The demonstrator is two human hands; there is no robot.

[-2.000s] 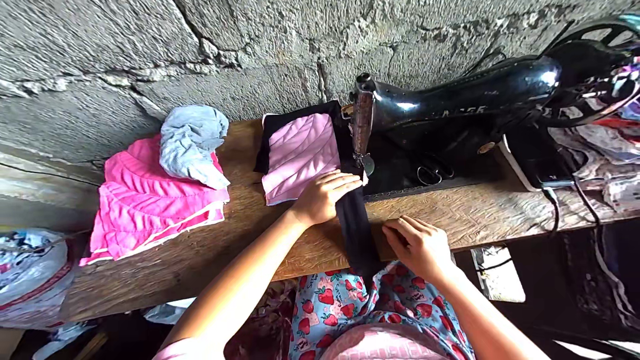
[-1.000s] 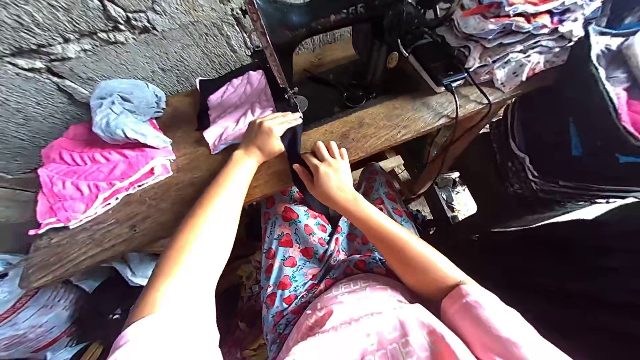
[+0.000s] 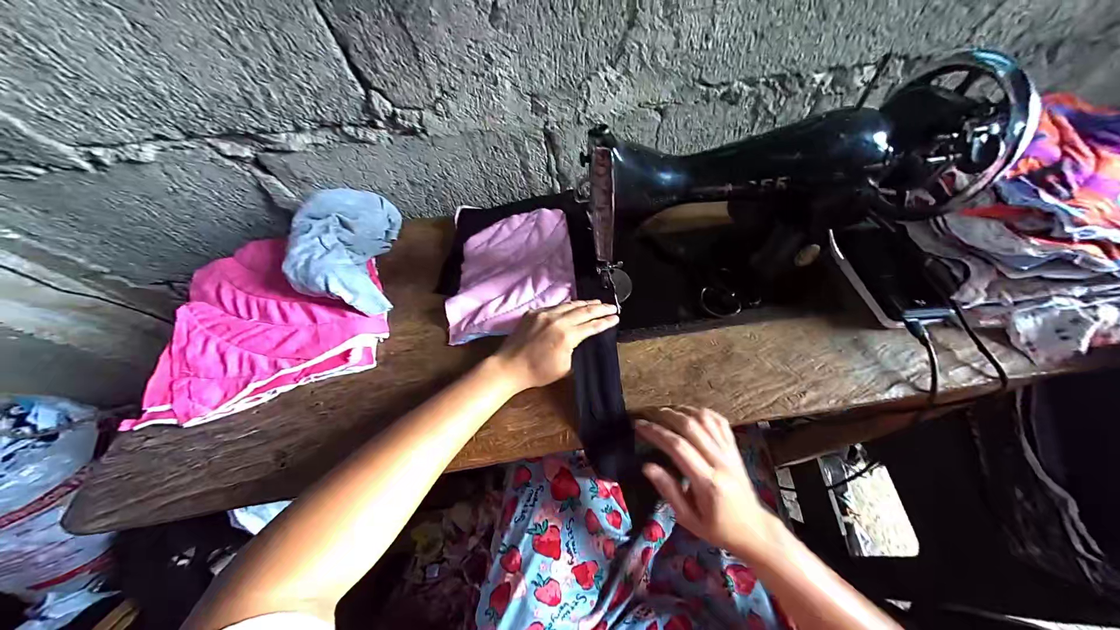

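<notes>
A black sewing machine (image 3: 752, 166) stands on a wooden table (image 3: 744, 359). Beneath its needle area lies a black fabric strip (image 3: 602, 385), which hangs over the table's front edge toward the lap. My left hand (image 3: 556, 339) rests flat on the strip just in front of the presser foot, fingers extended. Beside the hanging part of the strip is my right hand (image 3: 700, 468), its fingers spread and slightly bent; whether it touches the cloth cannot be told. A pink fabric piece with black edging (image 3: 518, 267) lies left of the needle.
Bright pink cloth (image 3: 262, 337) lies at the left with a grey-blue cloth (image 3: 339, 245) on it. Scissors (image 3: 720, 299) rest on the machine bed. A dark device with cables (image 3: 888, 276) and a stack of fabric (image 3: 1032, 262) are at the right. A block wall (image 3: 455, 96) stands behind.
My right hand was over the black strip one second ago and is now at its right side, with fingers spread. My left hand stays near the presser foot. The view has shifted.
</notes>
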